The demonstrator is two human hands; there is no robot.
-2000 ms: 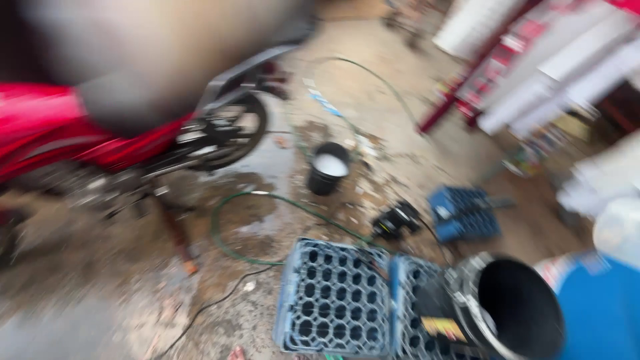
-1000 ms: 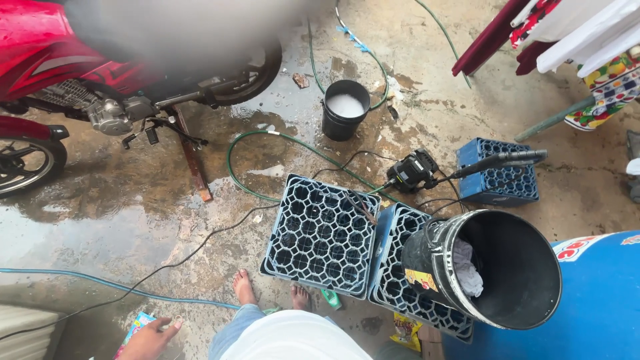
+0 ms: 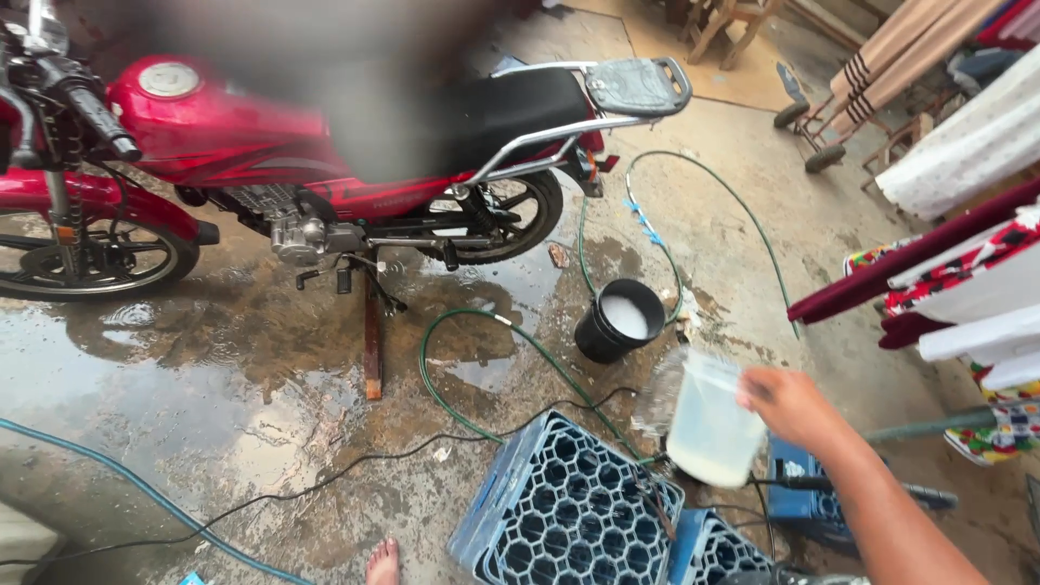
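Note:
My right hand comes in from the lower right, its fingers closed on the handle of a translucent plastic pitcher. The pitcher is tilted, and water seems to spill from its left side. Just beyond it a black bucket holds white suds. A red motorcycle stands on the wet concrete at the upper left; a blur hides part of its tank and seat. My left hand is out of the frame.
Blue plastic bottle crates stand at the bottom. A green hose, a black cable and a blue hose cross the floor. Clothes hang at the right. A wooden prop is under the motorcycle. My bare foot shows below.
My right hand has come into view with the pitcher. The hand seen at the lower left one second ago is out of view. The view has swung toward the motorcycle.

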